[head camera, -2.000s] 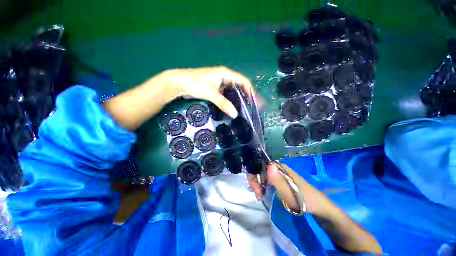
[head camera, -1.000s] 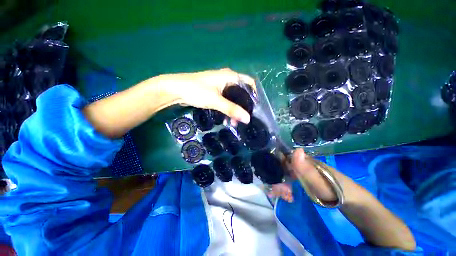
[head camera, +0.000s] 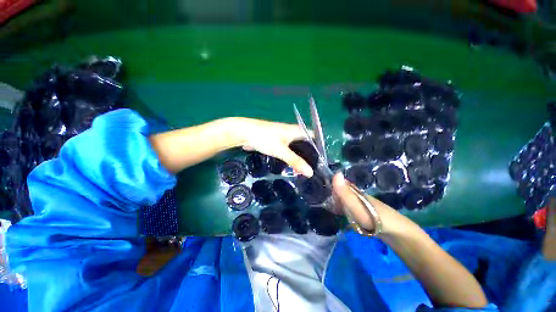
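My left hand grips the top right part of a film-backed sheet of round black parts, thumb on top. The sheet hangs over the bench's front edge, above the white cloth. My right hand holds the scissors by their gold and silver loop handles at the sheet's right side. The blades point up and away and are parted in a narrow V. Whether film lies between them cannot be told. The fingertips of my left hand are partly hidden behind the sheet and blades.
More sheets of black parts lie on the green bench at right. A tall glossy black stack stands at left, near a blue perforated strip. Another person's sleeve and dark parts are at far right. Red objects show at the top corners.
The scissor blades, earlier along the sheet's film, now stand parted and visible above it. The sheet is bunched closer together than two seconds ago. The view has tilted up, showing more bench.
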